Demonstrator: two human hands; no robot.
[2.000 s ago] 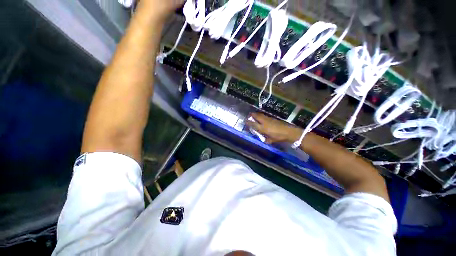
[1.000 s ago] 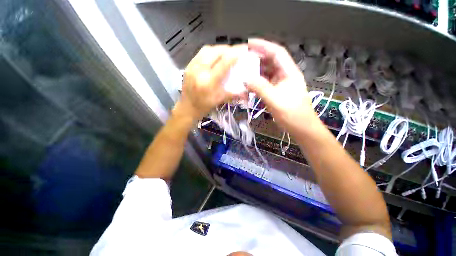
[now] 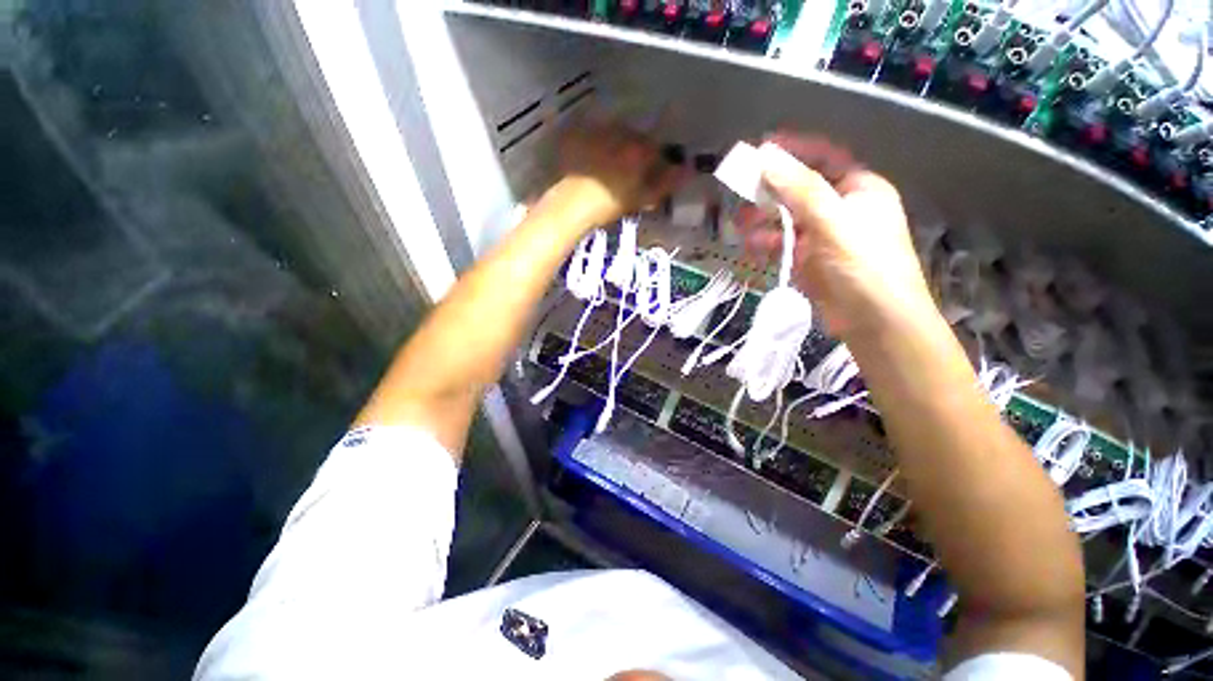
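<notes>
My right hand [image 3: 838,226] holds a white power adapter [image 3: 745,173] above the shelf; its coiled white cord [image 3: 774,343] hangs below the hand. My left hand [image 3: 619,170] is at the back left of the shelf by the dark sockets [image 3: 692,160]. It is blurred, and I cannot tell whether it holds anything. Several coiled white cords [image 3: 652,286] hang over the green board strip [image 3: 685,279] below my left forearm, with loose ends pointing down.
Rows of seated white adapters [image 3: 1051,319] stand at the back right, blurred. An upper shelf with green boards [image 3: 918,60] runs above my hands. A blue bin [image 3: 745,565] lies below the strips. A pale upright frame [image 3: 386,146] stands at left.
My right hand first left the blue bin and met my left hand above the shelf. Now the hands are apart: my left is at the back left, my right holds an adapter.
</notes>
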